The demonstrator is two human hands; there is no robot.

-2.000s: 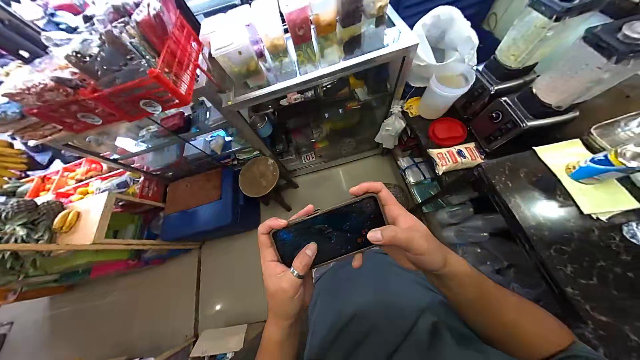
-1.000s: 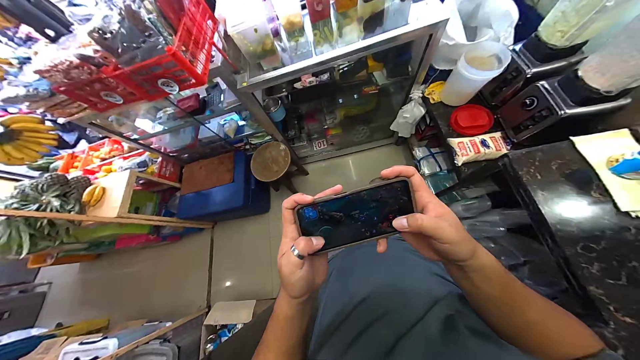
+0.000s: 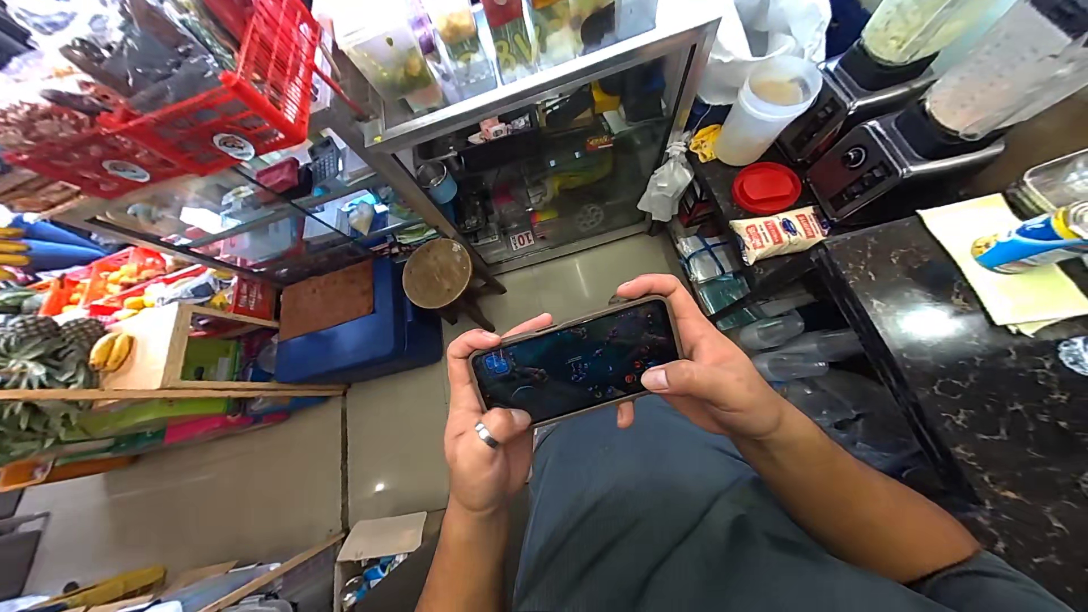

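Observation:
A smartphone (image 3: 578, 361) is held sideways between both hands above the lap, its lit screen showing a dark scene with small coloured shapes. My left hand (image 3: 489, 425) grips the phone's left end; its thumb, next to a finger with a silver ring, lies at the lower left of the screen. Around the right end is my right hand (image 3: 710, 365), with the thumb on the screen's lower right corner and a finger over the top edge. One fingertip shows below the phone. The other fingers behind it are hidden.
A round wooden stool (image 3: 437, 274) stands by a blue cooler box (image 3: 361, 331). Ahead is a glass display case (image 3: 561, 170). At right, a dark stone counter (image 3: 960, 382) bears a can (image 3: 1028, 242); two blenders (image 3: 867, 166) and a red lid (image 3: 766, 188) are behind. Pineapples (image 3: 42, 348) lie left.
The left thumb has shifted on the screen, lower than two seconds ago. Both hands still hold the phone. The view has moved somewhat.

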